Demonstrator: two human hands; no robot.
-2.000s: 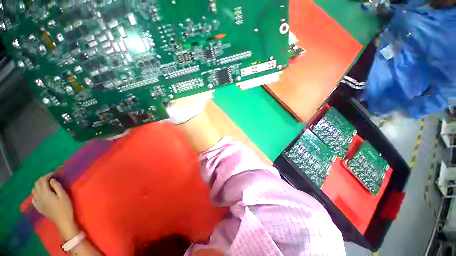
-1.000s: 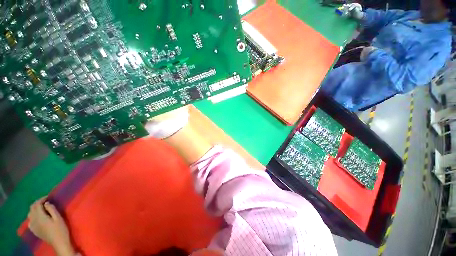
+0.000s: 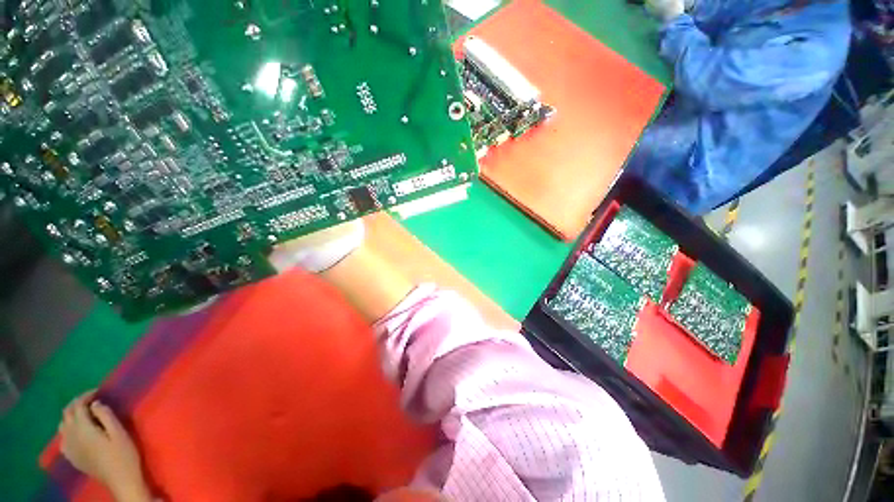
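Observation:
A large green circuit board [image 3: 225,118], dense with silver parts, is held up tilted over the bench at the upper left, its top cut off by the picture's edge. My right hand [image 3: 328,247], in a white glove, holds it at the lower edge; its fingers are hidden behind the board. My left hand [image 3: 96,436] is bare and rests with bent fingers at the left edge of the red mat [image 3: 274,392], by a purple strip [image 3: 132,373]. Whether it grips anything does not show.
A black tray [image 3: 637,417] with red lining holds small green boards [image 3: 708,312] at right. Behind the large board, another board with a white part [image 3: 505,74] lies on a second red mat [image 3: 588,118]. A coworker in a blue smock [image 3: 745,98] is at upper right.
The large board has shifted left and slightly down in the picture, showing more of the board behind it. The coworker's sleeve has moved. My left hand stays at the mat's edge.

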